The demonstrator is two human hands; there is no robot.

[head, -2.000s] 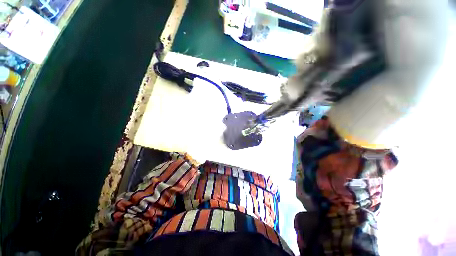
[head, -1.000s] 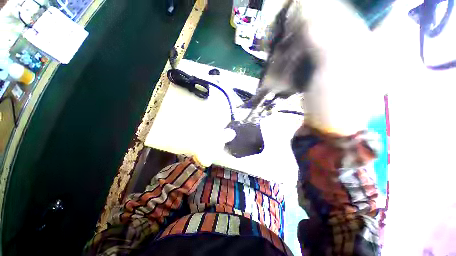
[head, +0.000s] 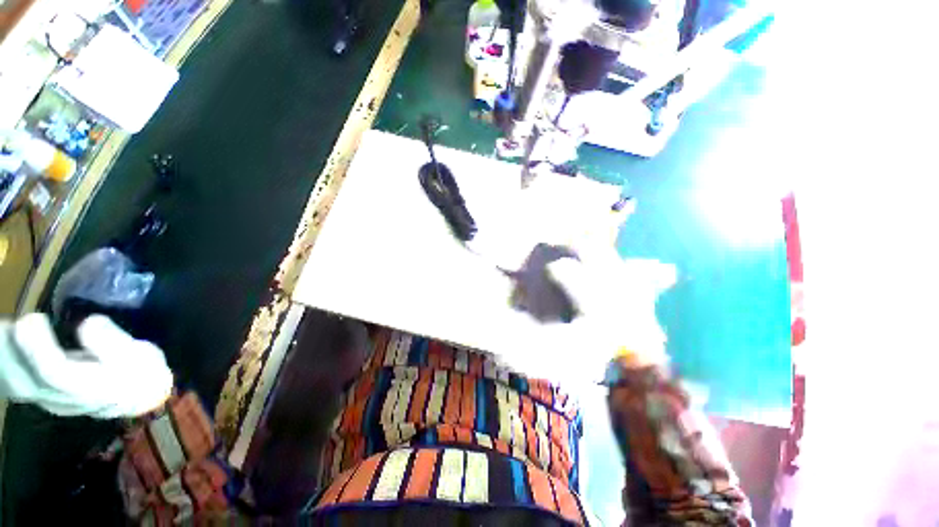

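The black square unit (head: 544, 283) is on the cream board (head: 355, 221), right of centre. My right hand (head: 607, 309), in a white glove washed out by glare, is on its right side, with a finger or thumb over it. A folded black cord bundle (head: 446, 201) lies on the board behind the unit. My left hand (head: 88, 371), in a white glove, is over the dark-green belt at the far left. It touches or reaches a clear plastic bag (head: 108, 278) with something black at it; its grip is unclear.
Pale metal machine parts (head: 541, 77) stand behind the board. A bottle with a yellow-green top (head: 484, 31) is beside them. More black items (head: 149, 226) lie on the belt. A white card (head: 118, 77) is on the far shelf. Glare hides the right side.
My left hand has come into clear view over the belt, away from the board. My right hand has moved down from the machine area to the unit. The cord bundle has shifted right and turned.
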